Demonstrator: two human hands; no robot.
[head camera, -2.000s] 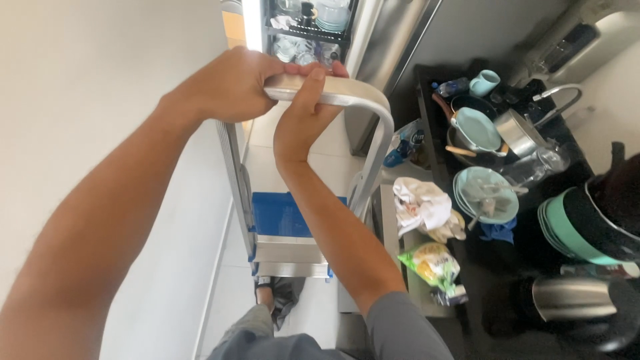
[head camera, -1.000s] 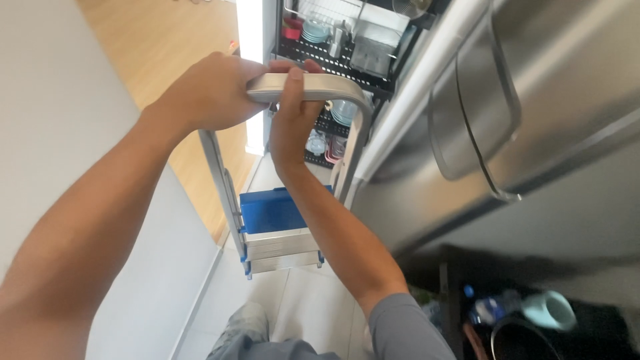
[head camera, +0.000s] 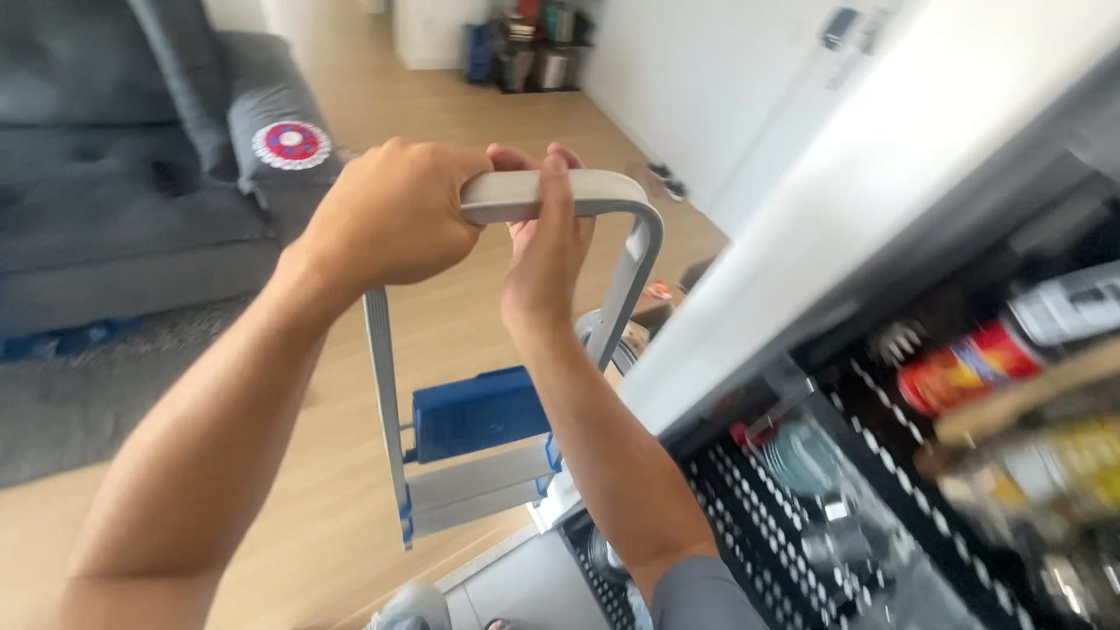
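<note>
A metal stepladder (head camera: 391, 394) with a blue plastic platform (head camera: 477, 415) stands or hangs upright in front of me; whether its feet touch the floor cannot be told. My left hand (head camera: 398, 210) is closed round the left part of its curved top rail (head camera: 604, 188), knuckles up. Just to the right, my right hand (head camera: 547, 241) grips the same rail, its thumb laid over the near side and its fingertips showing beyond. Both forearms reach up from the lower edge, the right one covering part of the ladder's right side. Below the platform is a flat grey step (head camera: 477, 490).
A grey sofa (head camera: 114, 201) with a round doily (head camera: 291, 145) fills the left. At right, a white wall edge (head camera: 752, 236) borders black perforated shelves (head camera: 770, 542) with dishes and food packages. Shoes (head camera: 668, 182) lie by the white door. Wood flooring meets pale tiles near my feet.
The view has swung from the kitchen counter and fridge to the living room, past the black shelves. Both hands have kept their hold on the top rail, and the ladder has come along with me.
</note>
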